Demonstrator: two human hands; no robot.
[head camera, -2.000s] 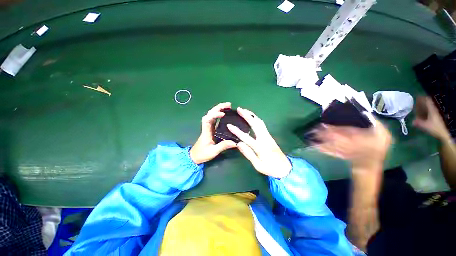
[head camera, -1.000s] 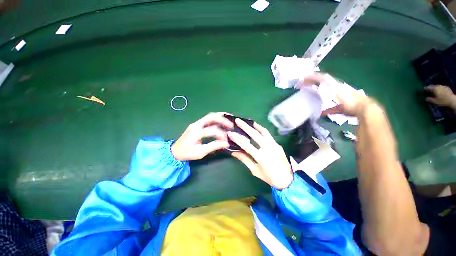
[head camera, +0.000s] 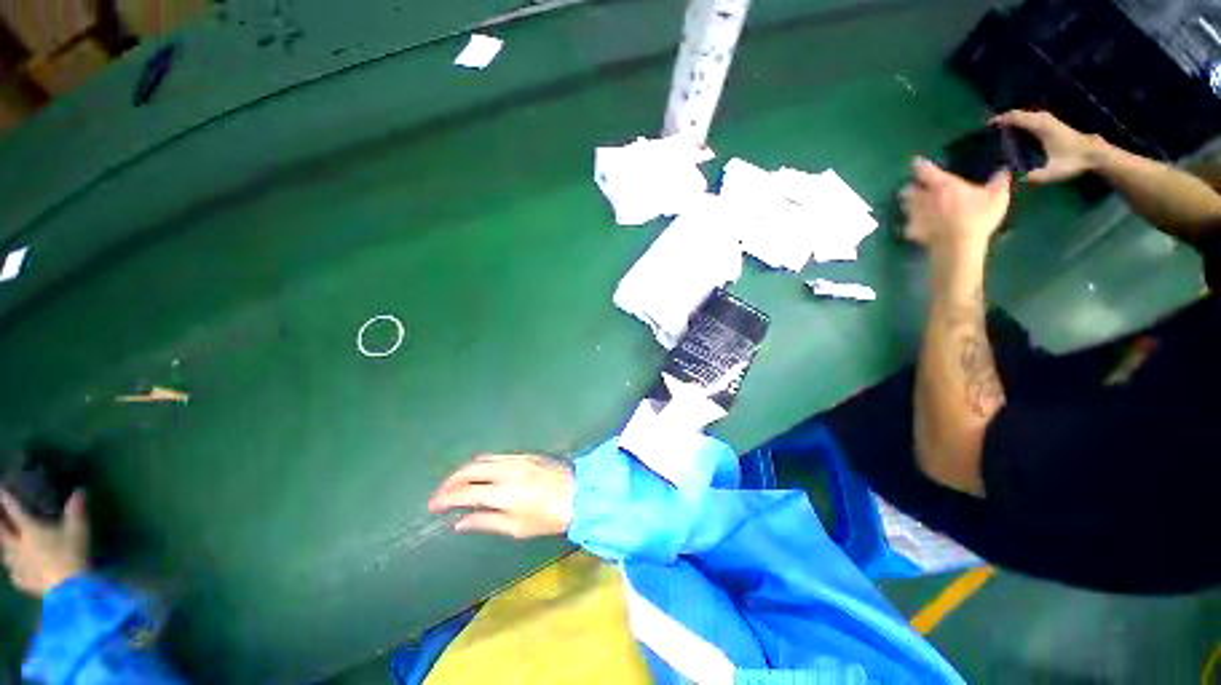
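Observation:
My left hand (head camera: 43, 549) is at the far left edge, blurred, holding a small black box (head camera: 40, 490) over the green belt (head camera: 268, 509). My right hand (head camera: 506, 497) is empty, palm down with fingers slightly apart, low over the belt near its front edge. An open black box with pale print (head camera: 723, 335) lies beside my right sleeve. Its pale flaps (head camera: 663, 439) stick out against the sleeve.
A whitish pouch (head camera: 680, 272) and white leaflets (head camera: 797, 214) lie by the perforated post (head camera: 704, 67). A small white bundle (head camera: 841, 289), white ring (head camera: 380, 317) and yellowish scrap (head camera: 154, 395) lie around. A neighbour's hands hold a dark box (head camera: 984, 154) at right.
My hands have parted; the left carried the black box far left. The view has turned right. The neighbour's hands have moved away from the pouch and leaflets, and the pouch now lies down.

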